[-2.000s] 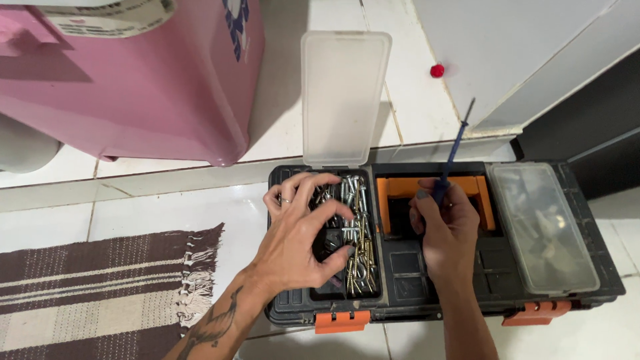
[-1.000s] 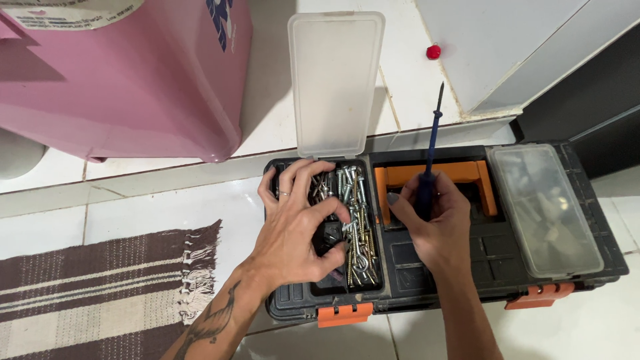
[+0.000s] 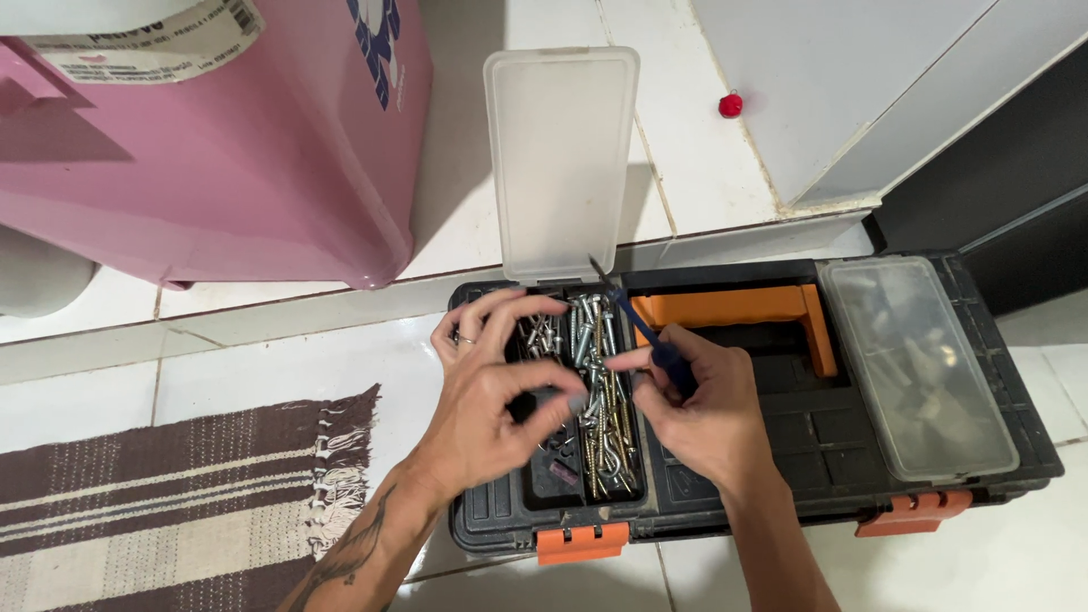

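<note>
A black plastic toolbox has its left lid organizer uncovered, with the translucent cover raised behind it. Screws and bolts fill the organizer's right compartment; smaller hardware and a purple piece lie in the left one. My left hand hovers over the left compartment, fingers curved and apart, no object visible in it. My right hand grips a blue screwdriver, its shaft slanting up and left, while the index finger points to the screws.
An orange handle lies in the toolbox lid, and a closed translucent organizer cover is at its right. Orange latches line the front. A pink plastic bin, a woven rug and a small red object surround it.
My right hand has moved left toward the screws, and the screwdriver has tipped from near upright to slanting left. My left hand has stayed over the organizer.
</note>
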